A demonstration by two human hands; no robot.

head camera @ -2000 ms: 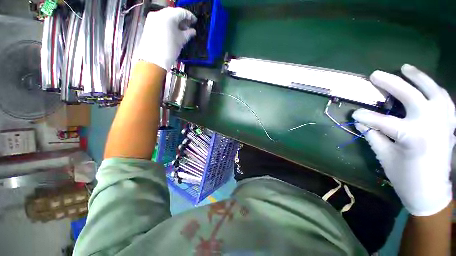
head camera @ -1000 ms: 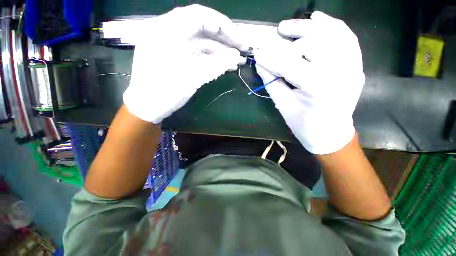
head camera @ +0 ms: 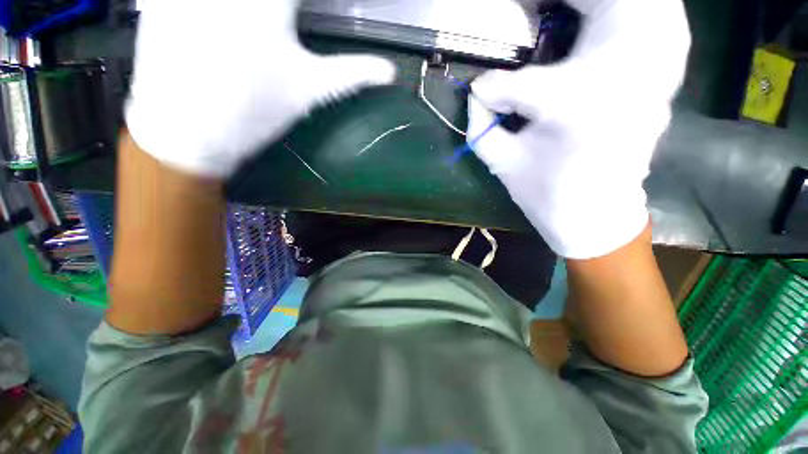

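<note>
The silver motor unit assembly [head camera: 416,34] lies across the mat at the top of the view, its black end at the right. My right hand [head camera: 580,133], in a white glove, holds that end, with the blue lead wires [head camera: 477,142] at its fingertips. The white lead wire [head camera: 440,115] hangs from the assembly's near edge and runs to my right fingers. My left hand [head camera: 221,84], gloved and blurred, is over the assembly's left part with the thumb apart; its fingers are cut off by the top edge, so whether it holds anything is hidden.
A solder reel [head camera: 53,111] stands at the left, below a blue parts bin [head camera: 53,13]. Thin wire pieces [head camera: 385,137] lie on the dark green mat [head camera: 354,182]. A yellow sponge [head camera: 767,86] is at the right. A blue crate [head camera: 260,266] and a green basket [head camera: 749,341] stand below the bench.
My left hand has moved left, away from the small part at the assembly's near edge, and its thumb has spread. My right hand stays at the black end with the blue wires.
</note>
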